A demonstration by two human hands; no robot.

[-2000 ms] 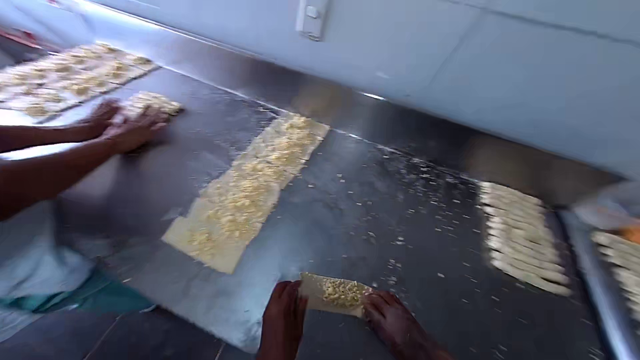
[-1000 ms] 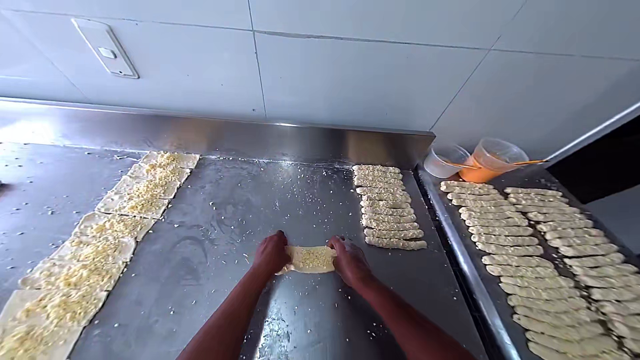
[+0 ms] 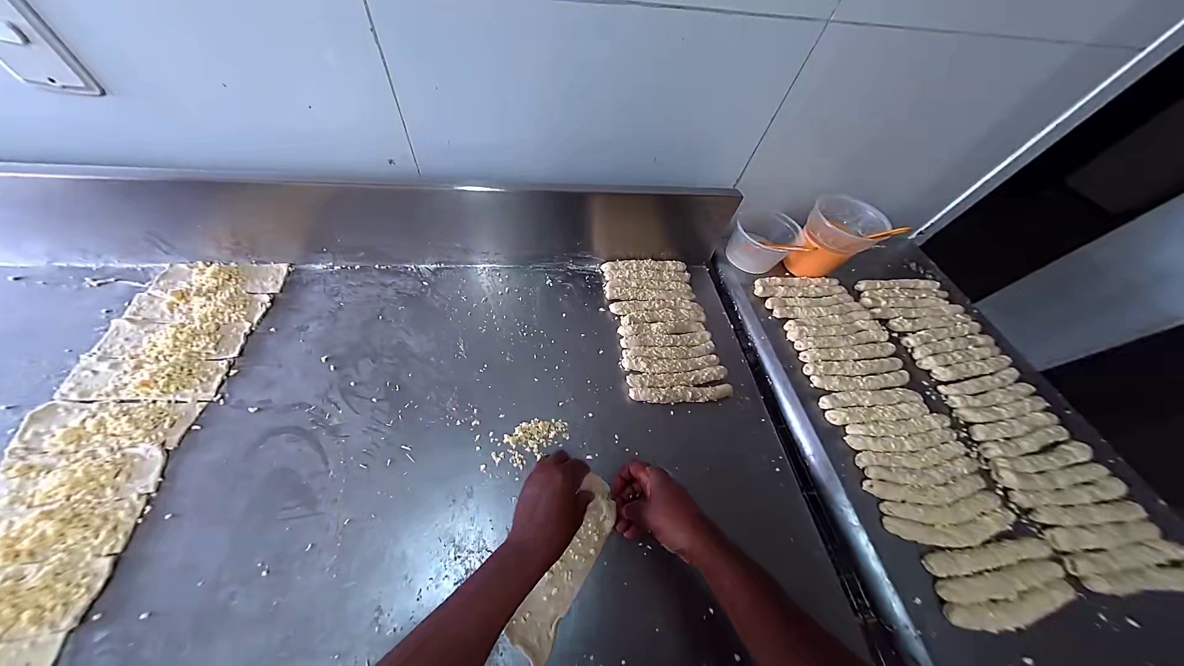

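A strip of dough (image 3: 566,575) hangs or lies lengthwise between my forearms, dotted with crumbs. My left hand (image 3: 552,504) grips its upper left edge, with the thumb over it. At the strip's upper right edge is my right hand (image 3: 652,507), its fingers curled; whether they pinch the dough is hard to see. Just beyond my left hand sits a small heap of grated cheese-like filling (image 3: 536,435). Filled, rolled dough sticks (image 3: 668,340) lie stacked in a column farther back. On the left runs a long row of flat dough pieces (image 3: 120,425) topped with the filling.
Right of a metal rim (image 3: 805,444), a dark tray (image 3: 925,629) holds two columns of dough sticks (image 3: 925,453). Behind them stand a clear plastic cup (image 3: 760,245) and a container of orange liquid (image 3: 826,242). A steel backsplash (image 3: 416,222) borders the steel worktop (image 3: 370,518).
A second ago both hands held a short filled dough piece crosswise; now a longer strip runs lengthwise between the forearms. A filling heap now shows beyond my left hand. The view has moved right since the oldest frame.
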